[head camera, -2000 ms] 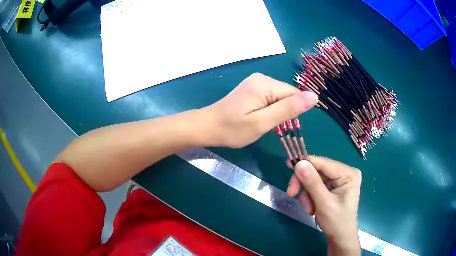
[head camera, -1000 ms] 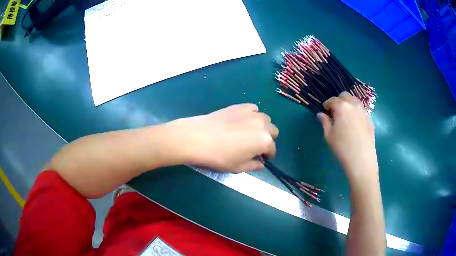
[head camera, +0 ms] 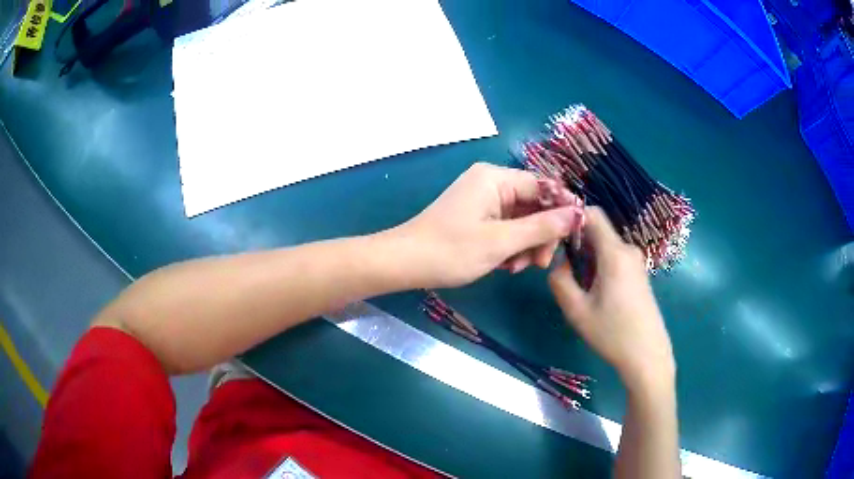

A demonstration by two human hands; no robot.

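A wire pile (head camera: 618,182) lies on the green table at the right of centre, black in the middle with red-brown ends and silver tips. My right hand (head camera: 609,295) holds some black wire leads (head camera: 582,262) just in front of the pile. My left hand (head camera: 506,229) has its thumb and fingers closed at the red upper ends of these leads, touching my right hand. The fingers hide most of these leads. A small wire bundle (head camera: 501,348) of several leads lies loose below my hands, across the metal strip.
A white paper sheet (head camera: 318,103) lies at upper left. A black tool (head camera: 108,33) and a yellow sign (head camera: 34,25) are beyond it. Blue bins (head camera: 702,47) stand at upper right. A silver metal strip (head camera: 421,358) runs along the near table edge (head camera: 309,407).
My left hand has let go of the small bundle, which now lies on the table. My right hand has moved from the pile with leads, and my left hand has come up to meet it.
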